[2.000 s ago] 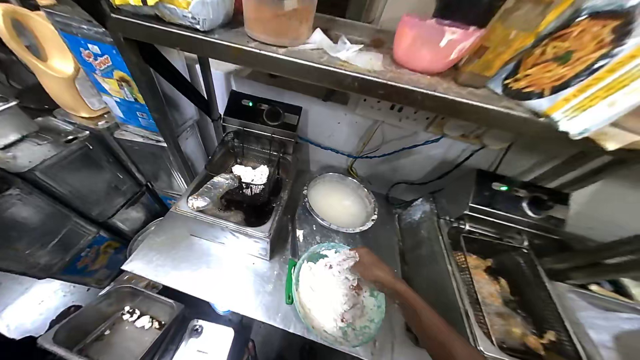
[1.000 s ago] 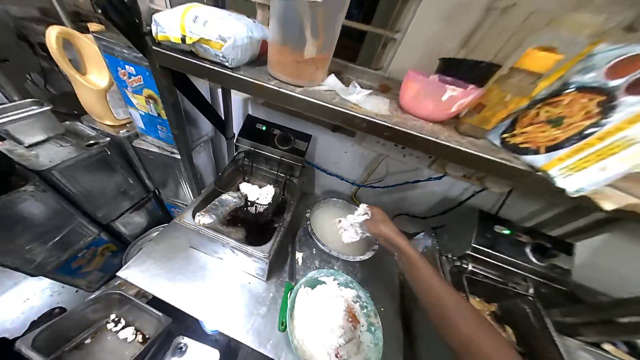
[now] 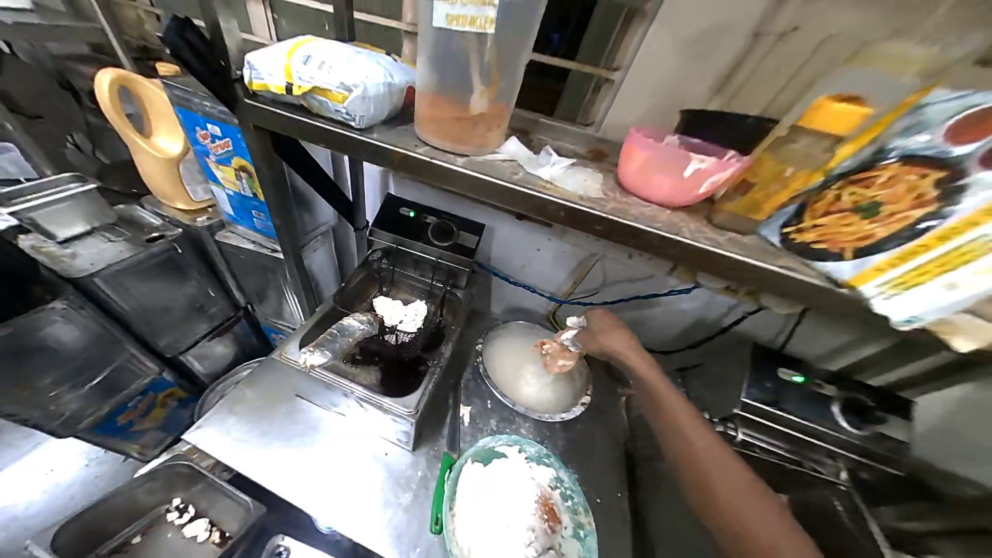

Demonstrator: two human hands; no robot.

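My right hand [image 3: 608,335] holds a wet piece of raw meat [image 3: 556,355] over the bowl of cloudy liquid [image 3: 535,376]. Below it, nearer to me, a green bowl of white flour [image 3: 511,496] has a reddish piece lying in it. A green-handled knife [image 3: 442,492] lies left of that bowl. In the left deep fryer [image 3: 372,333] are dark oil and a basket holding white-coated pieces [image 3: 400,313]. A foil-like wrapped handle or packet [image 3: 341,339] rests across the fryer's left side. My left hand is out of view.
Above the counter runs a metal shelf [image 3: 558,209] with a plastic bag, a clear container of orange powder and a pink bowl [image 3: 678,167]. A second fryer [image 3: 821,411] stands at right. A steel tray [image 3: 155,519] with white scraps sits lower left. Blue cables [image 3: 589,301] hang behind.
My right hand was in the flour bowl two seconds ago, then moved up to the liquid bowl with a white-coated piece. The piece now in my fingers shows pinkish and wet.
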